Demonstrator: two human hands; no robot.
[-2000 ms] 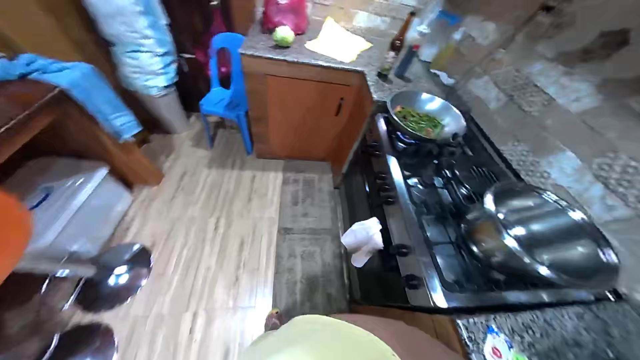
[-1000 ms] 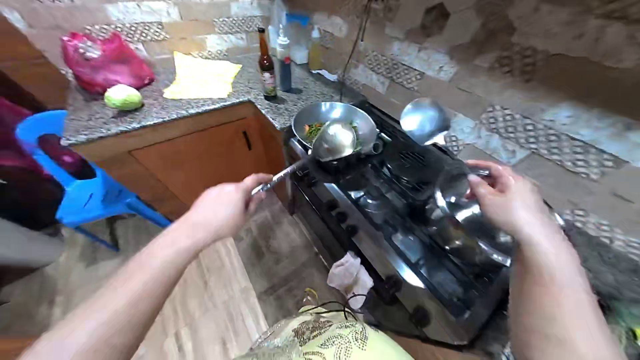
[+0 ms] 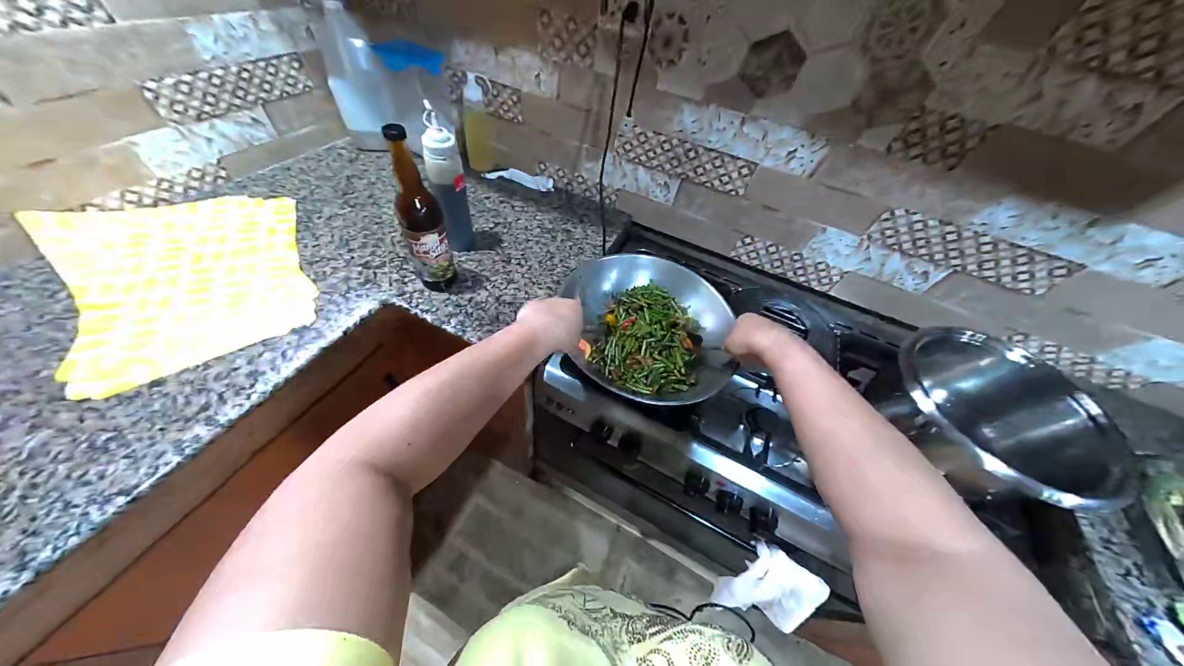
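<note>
A metal wok (image 3: pixel 638 268) stands over the left front part of the gas stove (image 3: pixel 712 453). Cut green beans (image 3: pixel 650 340) with red and orange bits lie in it. My left hand (image 3: pixel 552 324) is closed on the wok's left side, and my right hand (image 3: pixel 754 335) is closed on its right side; the handles are mostly hidden by my fingers. To the right on the stove is a large steel pot (image 3: pixel 1017 416), its wide rim tilted toward me.
A brown glass bottle (image 3: pixel 423 217) and a squeeze bottle of dark liquid (image 3: pixel 450 190) stand on the granite counter (image 3: pixel 351 222) left of the wok. A yellow checked cloth (image 3: pixel 180 287) lies farther left. A white cloth (image 3: pixel 772 587) hangs at the oven front.
Both hands have come to the wok and taken hold of its sides. The ladle that my left hand held and the round metal piece near the wall no longer show.
</note>
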